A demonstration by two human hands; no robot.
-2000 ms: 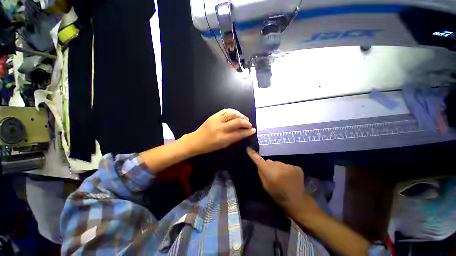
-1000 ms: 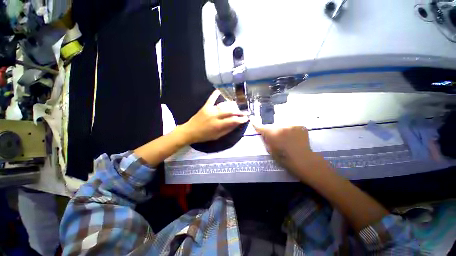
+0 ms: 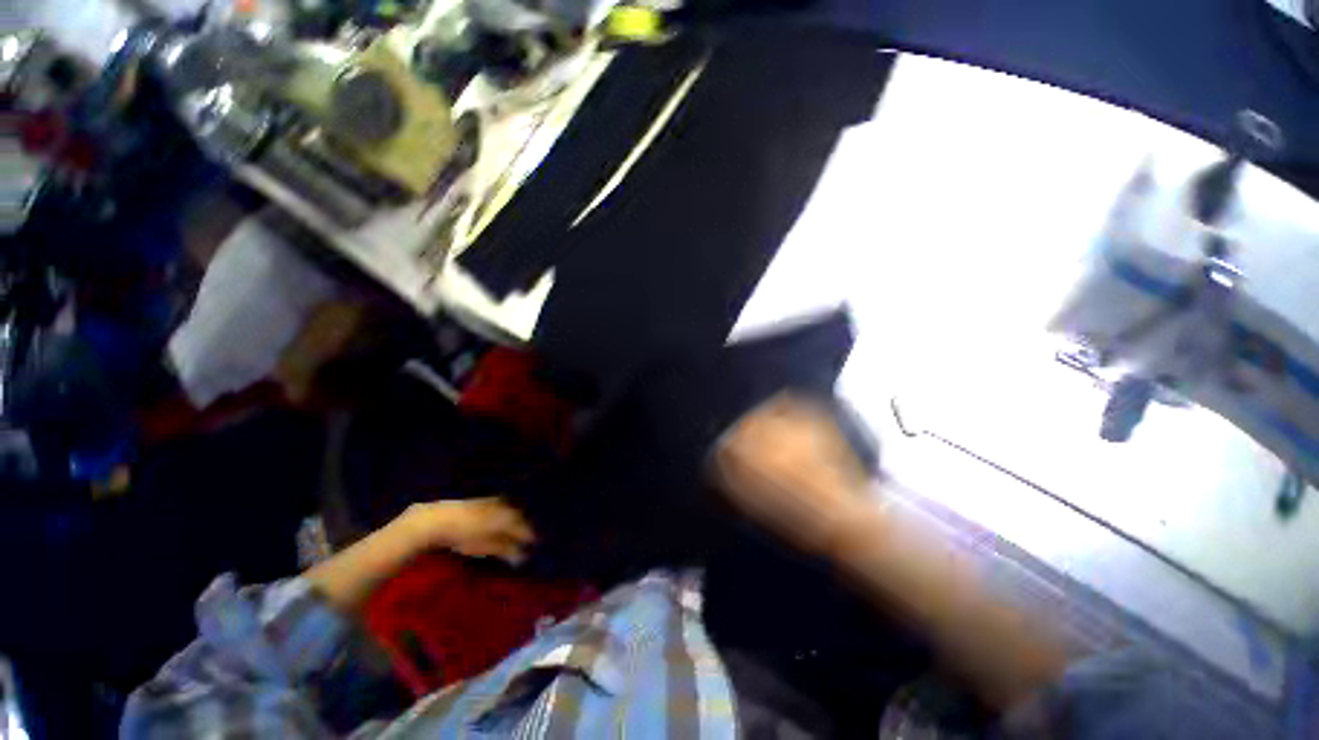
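Note:
A black cloth panel lies over my lap and the table's front edge. My left hand is at its left side, beside a red cloth; its fingers are bent, and whether they grip the panel does not show. My right hand is blurred and lies on the panel's upper right part; its fingers are hidden or blurred. More black panels lie on the table further up. The sewing machine head is at the right, with its needle area away from both hands.
Dark blue cloth lies behind the machine. A beige machine and a yellow roll are at the upper left. Red cloth lies below my left hand. The white machine table spans the right side.
The view has swung to the left. Both hands have left the needle area and moved apart, with my left hand now low at the left. Black cloth now lies over my lap.

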